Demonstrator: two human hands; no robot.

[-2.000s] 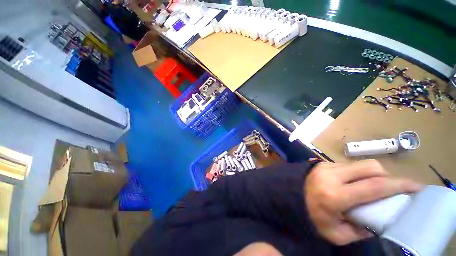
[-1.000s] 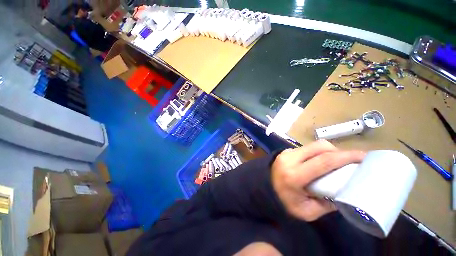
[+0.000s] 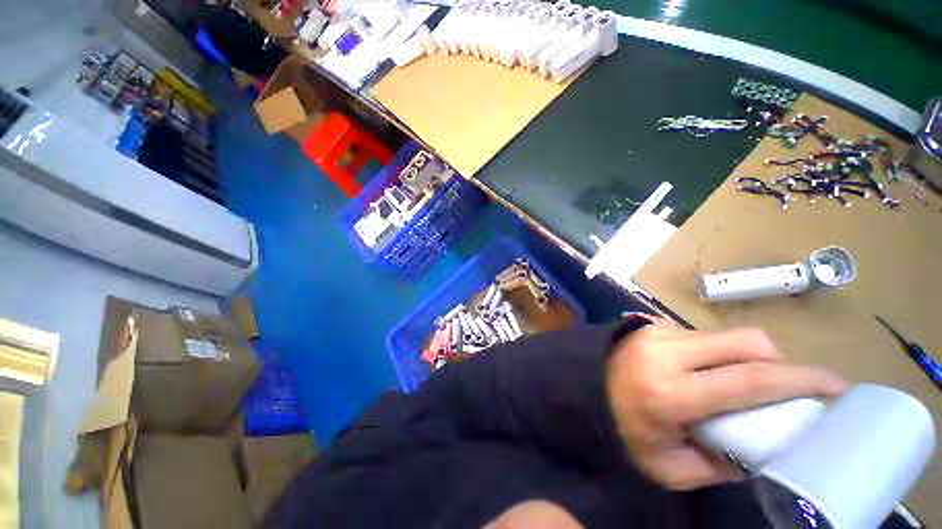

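My left hand [image 3: 687,398] comes in from the lower left in a dark sleeve. It grips the handle of a white handheld fan unit [image 3: 857,449] at the lower right. The round head points right and down, and a little of its dark face with pale marks shows at the lower rim. The head hides the bench behind it. A white handle housing shell [image 3: 754,282] with an empty ring head lies on the brown board. My right hand is not in view. A patch of skin at the bottom edge cannot be identified.
A white plastic fixture [image 3: 632,243] sits at the bench edge. A blue screwdriver [image 3: 922,362] lies at the right edge. Wired parts [image 3: 826,170] and a row of white units [image 3: 527,36] lie farther back. Blue crates [image 3: 398,346] and a red stool [image 3: 341,150] stand left of the bench.
The camera view has swung right and back left. The left hand keeps its grip on the fan unit, whose head is a little differently tilted. The shell on the board has not moved.
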